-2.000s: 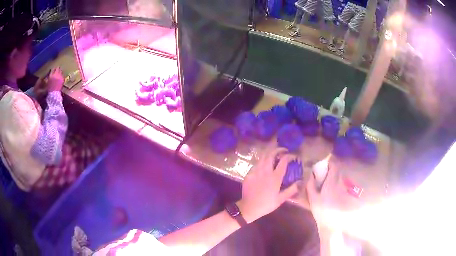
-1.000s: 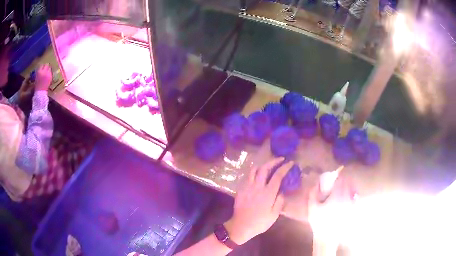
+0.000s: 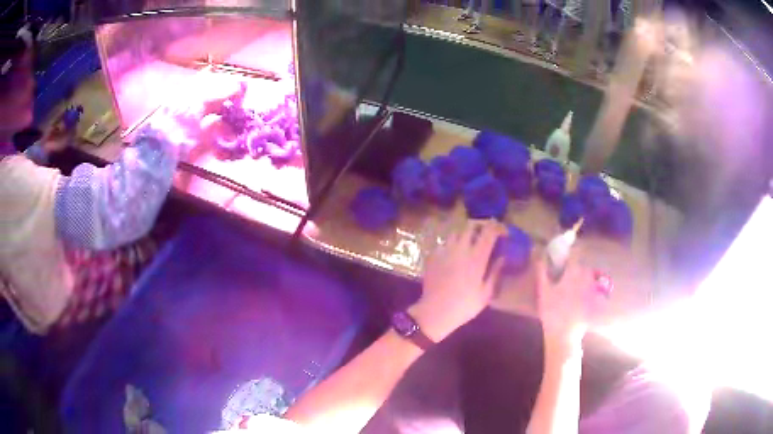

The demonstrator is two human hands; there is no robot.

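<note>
My left hand (image 3: pixel 462 269), with a dark watch on the wrist, rests on the bench with its fingers on a blue hair piece (image 3: pixel 513 248). My right hand (image 3: pixel 565 292) holds a white glue bottle (image 3: pixel 560 247), its pointed nozzle up, just right of that piece. Several more blue hair pieces (image 3: pixel 485 197) stand grouped on the bench (image 3: pixel 542 297) behind my hands. A red packet (image 3: pixel 603 283) lies beside my right hand. The underside of the held piece is hidden.
A spare bottle (image 3: pixel 558 140) stands at the back. A glowing cabinet (image 3: pixel 298 119) with curved pieces is at the left, a dark block (image 3: pixel 397 140) beside it. A blue tray (image 3: pixel 212 318) is at lower left. A person (image 3: pixel 110 203) sits at the far left. Glare covers the lower right.
The view has shifted. My left hand stays at the blue piece and my right hand keeps the bottle. The person at the left has reached an arm into the glowing cabinet.
</note>
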